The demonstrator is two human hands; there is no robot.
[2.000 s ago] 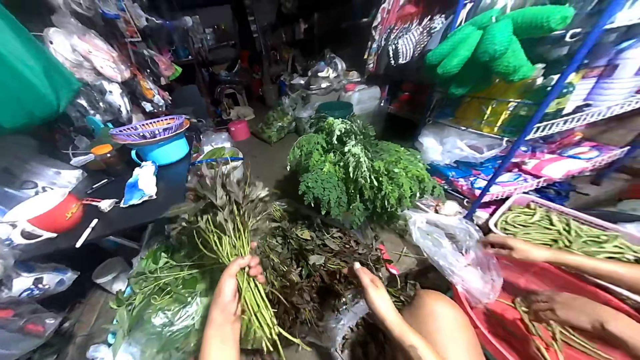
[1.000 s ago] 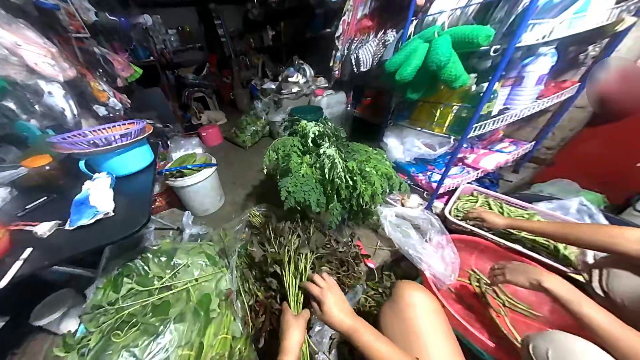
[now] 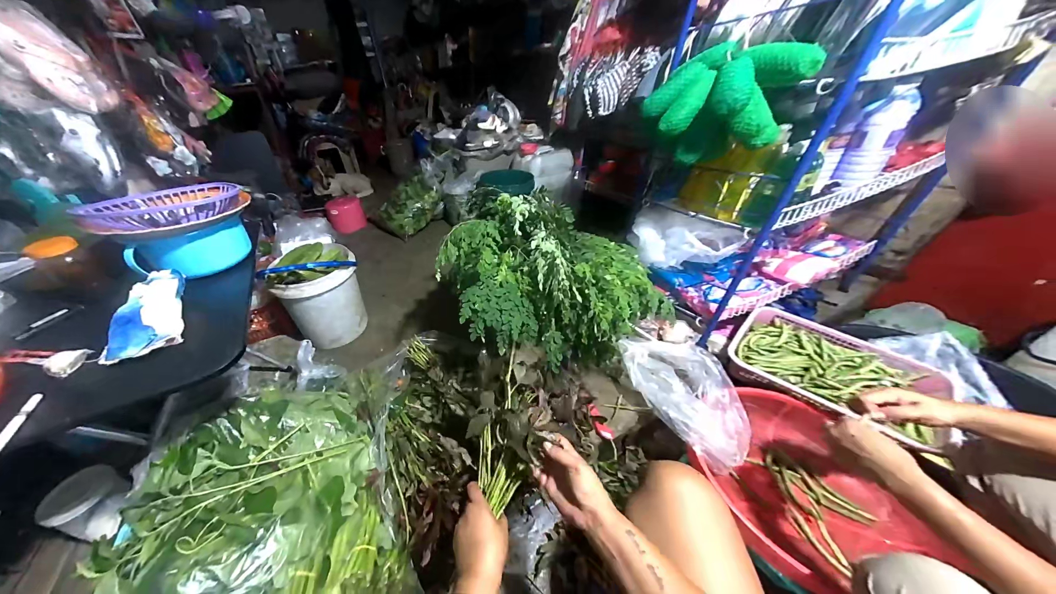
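My left hand is closed around the stem ends of a bunch of leafy greens, low in the middle of the view. Just right of that bunch, my right hand has its fingers apart near the leaves; whether a fingertip touches one I cannot tell. A heap of dark purplish leafy stems lies around and under both hands. Left of it, green leafy stems fill a clear plastic bag. Beyond the heap stands a large bunch of feathery green leaves.
At right, another person's hands are over a red basin with a few long beans, beside a basket of green beans. A clear plastic bag hangs near its rim. A white bucket and black table stand left; a blue-framed shelf stands right.
The bunch in my left hand, held higher at the left two seconds ago, is now low over the dark heap. My right hand has moved off its stems since one second ago. The co-worker's hands have come together.
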